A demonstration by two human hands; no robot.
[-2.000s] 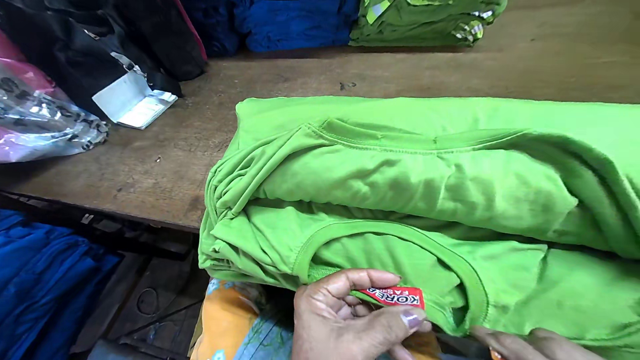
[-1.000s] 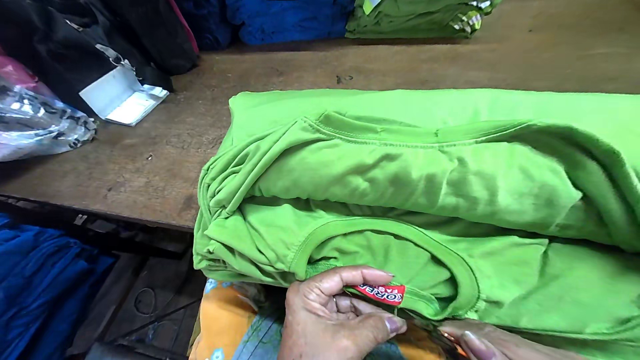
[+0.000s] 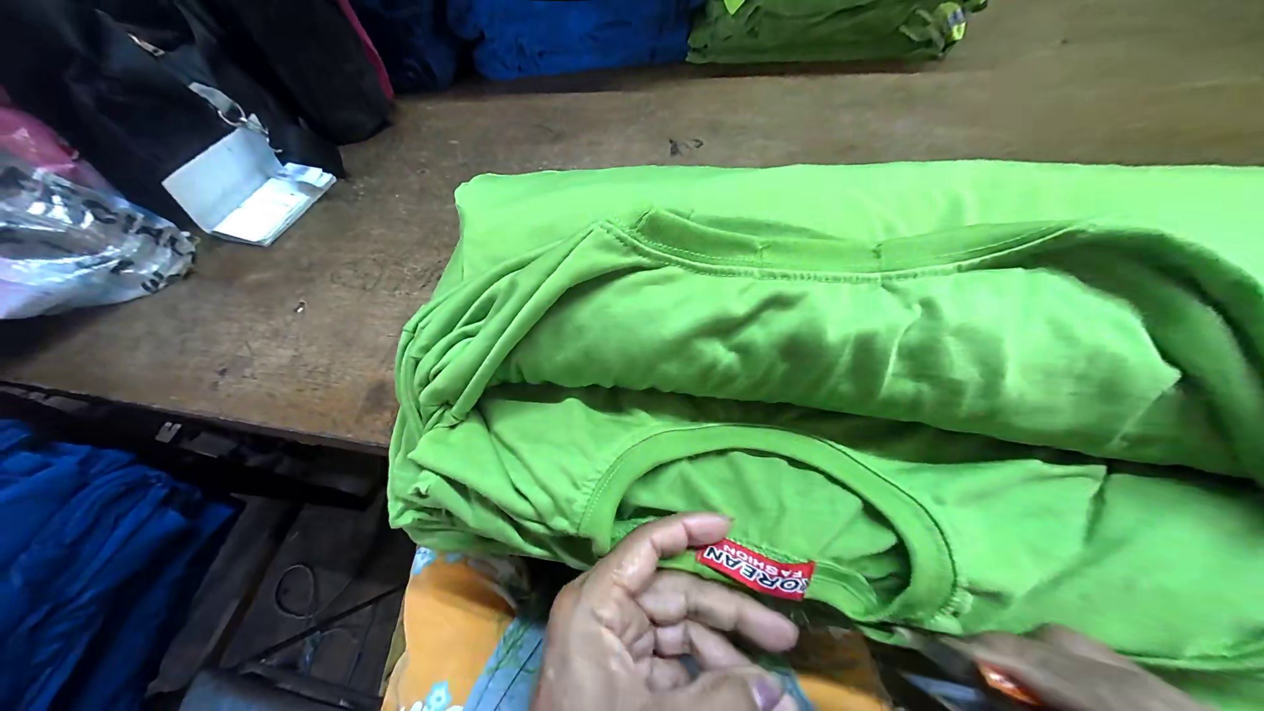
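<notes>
Several green shirts (image 3: 849,346) lie stacked at the table's near edge. The nearest has a round ribbed neckline (image 3: 770,439) with a red woven label (image 3: 755,570) bearing writing. My left hand (image 3: 662,622) is at the neckline's near edge beside the label, thumb and fingers apart; whether it pinches the cloth is unclear. Low at the right, my right hand (image 3: 1066,671) is blurred and partly out of view. It holds a small metal cutting tool with an orange part (image 3: 1007,681), its tip by the neckline's right lower edge.
On the wooden table (image 3: 316,326) stand a black bag (image 3: 168,99) with a small open booklet (image 3: 252,193) and a printed plastic bag (image 3: 79,237). Blue (image 3: 583,35) and green folded clothes (image 3: 820,30) lie at the back. More blue cloth (image 3: 79,553) is at the lower left.
The fingers of my left hand have spread, and more of the red label shows. My right hand has shifted right, and the tool in it is now more visible.
</notes>
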